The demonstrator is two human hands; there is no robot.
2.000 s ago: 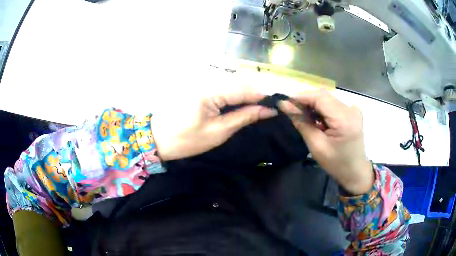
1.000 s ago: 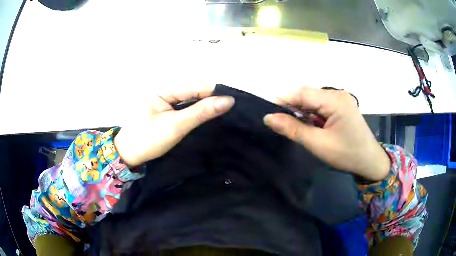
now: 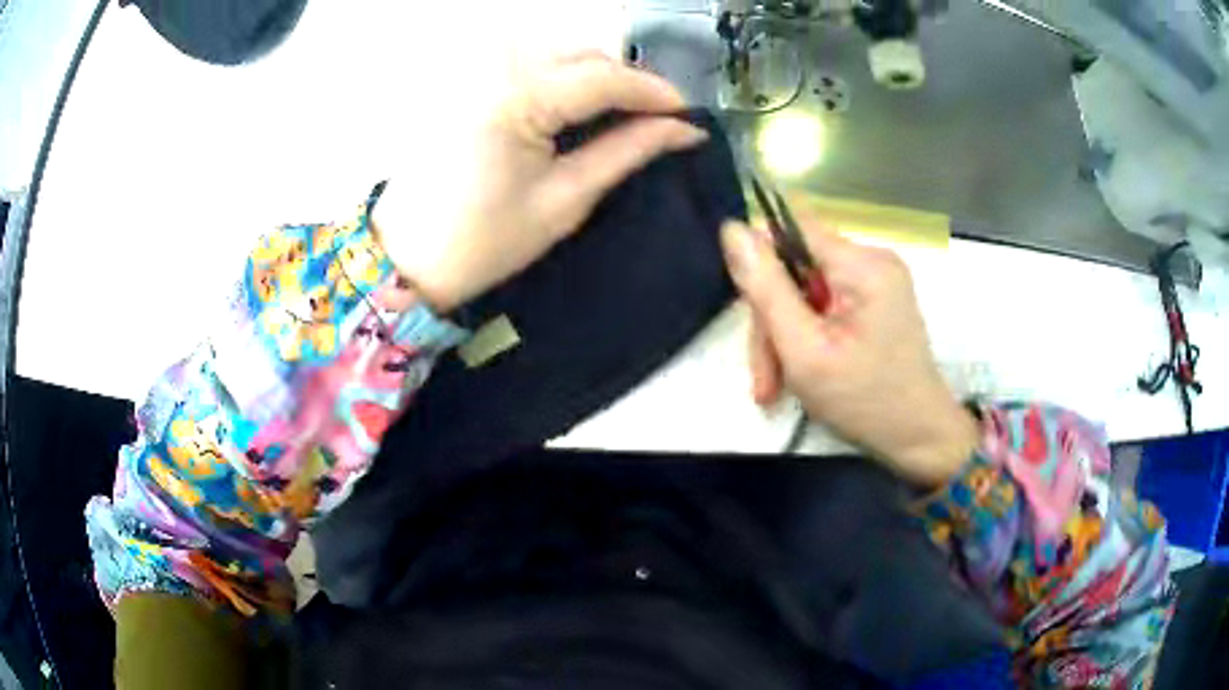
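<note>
A black cut fabric panel [image 3: 613, 290] lies over the white table's front edge, its upper end raised near the machine bed. My left hand [image 3: 539, 169] pinches the panel's upper edge between thumb and fingers. My right hand [image 3: 849, 330] holds thread snips [image 3: 790, 243] with dark blades pointing up and a red part at the palm. The right thumb touches or nearly touches the panel's right edge; I cannot tell if it grips the cloth. A small yellowish sticker [image 3: 489, 341] shows on the panel beside my left sleeve.
The sewing machine's metal bed [image 3: 997, 169] and needle area [image 3: 744, 61] are beyond my hands, with a yellow strip [image 3: 876, 220] along the bed's front. A red-and-black cord [image 3: 1177, 330] lies right. A dark round object [image 3: 223, 16] is at upper left, a blue bin [image 3: 1186, 492] lower right.
The panel and both hands have moved up and forward from the lap toward the machine bed. The snips' blades now point out of my right hand. The sticker has come into view.
</note>
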